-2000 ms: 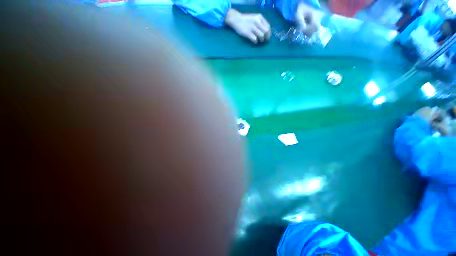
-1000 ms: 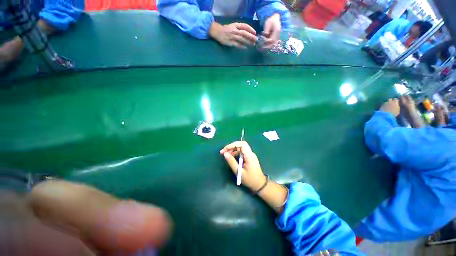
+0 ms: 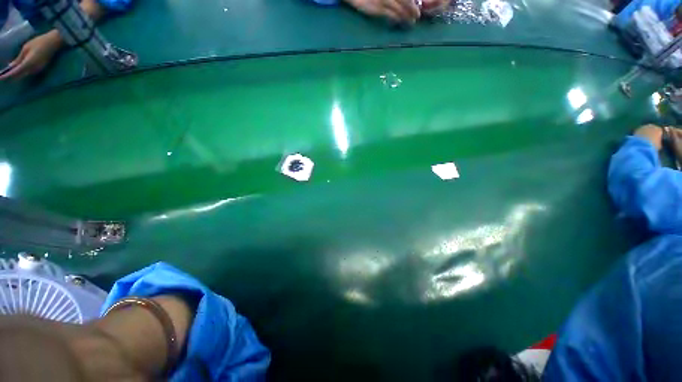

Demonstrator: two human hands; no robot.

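Observation:
A squarish white unit with a dark centre [image 3: 298, 167] lies on the green belt surface, left of the middle. A flat white paper-like piece [image 3: 445, 171] lies to its right. My left hand [image 3: 48, 351] is at the lower left corner, very near the camera, blurred and cut off by the edge. Its wrist wears a bracelet and its sleeve is blue. The fingers are not visible. It is far from both pieces. My right hand is not in view.
A white fan grille [image 3: 37, 298] stands at the lower left beside a metal bracket [image 3: 103, 232]. A small translucent piece [image 3: 390, 80] lies on the far belt. Other workers' hands and sleeves are along the far side. A blue-sleeved person [image 3: 647, 183] is at the right.
My right hand with its tweezers has gone out of view. My left wrist and sleeve now show at the lower left, where blurred fingers were. The camera view has shifted.

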